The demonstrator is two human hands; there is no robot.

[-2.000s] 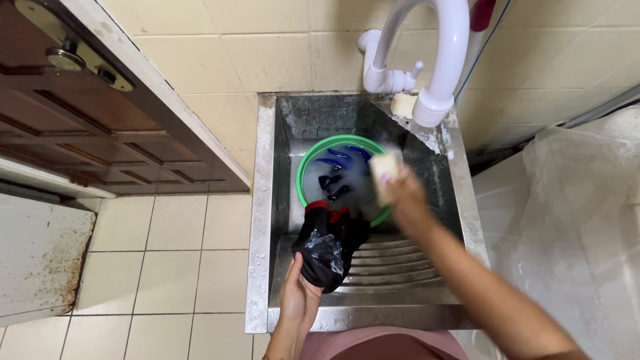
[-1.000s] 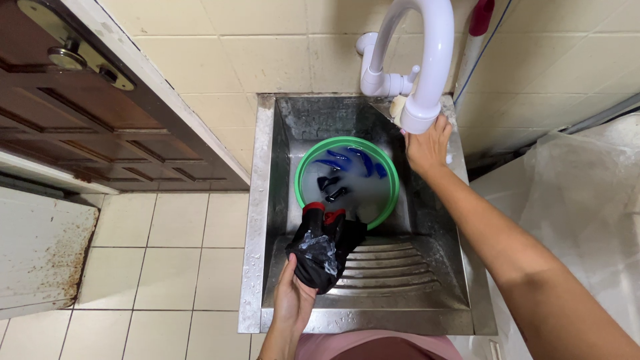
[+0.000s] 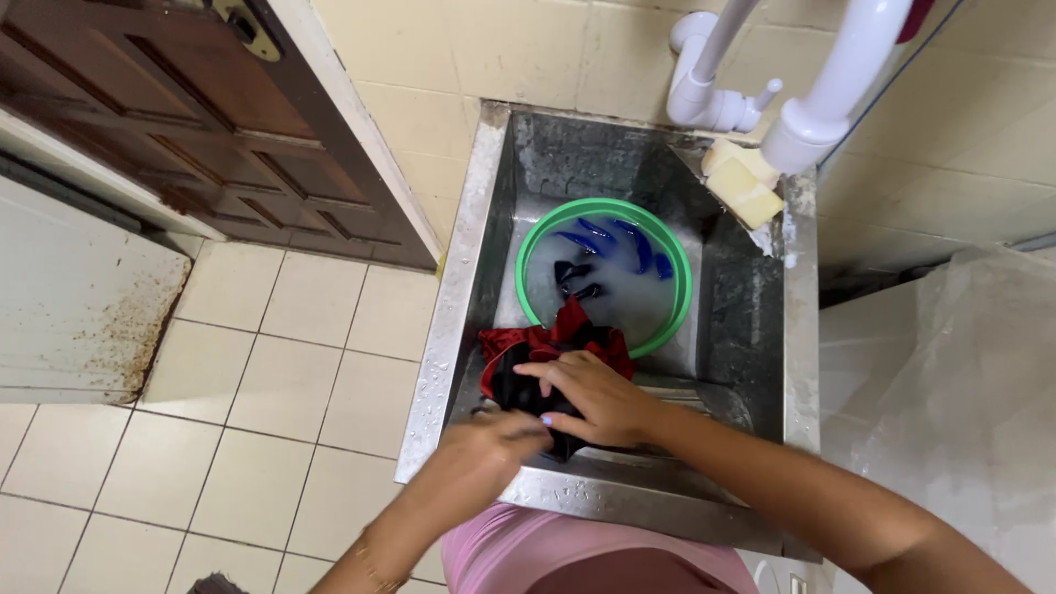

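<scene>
A black and red cloth garment lies bunched over the ribbed washboard of a metal sink, its red part against the rim of a green basin. My left hand, blurred, is at the garment's lower left side; its grip is unclear. My right hand rests on the black cloth with fingers spread, and whether it pinches any is hard to tell. Cloudy water fills the basin, with blue cloth and black cloth in it. Soap bars lie on the sink's back right corner ledge.
A white faucet overhangs the back right corner. The metal sink's rim surrounds the basin. Left of it are a brown panelled door, floor tiles and a rusty white panel. Translucent plastic sheeting covers something at the right.
My right hand has left the soap by the faucet and come down onto the garment. The garment has been shifted and more of its red part shows. My left hand has moved beside it.
</scene>
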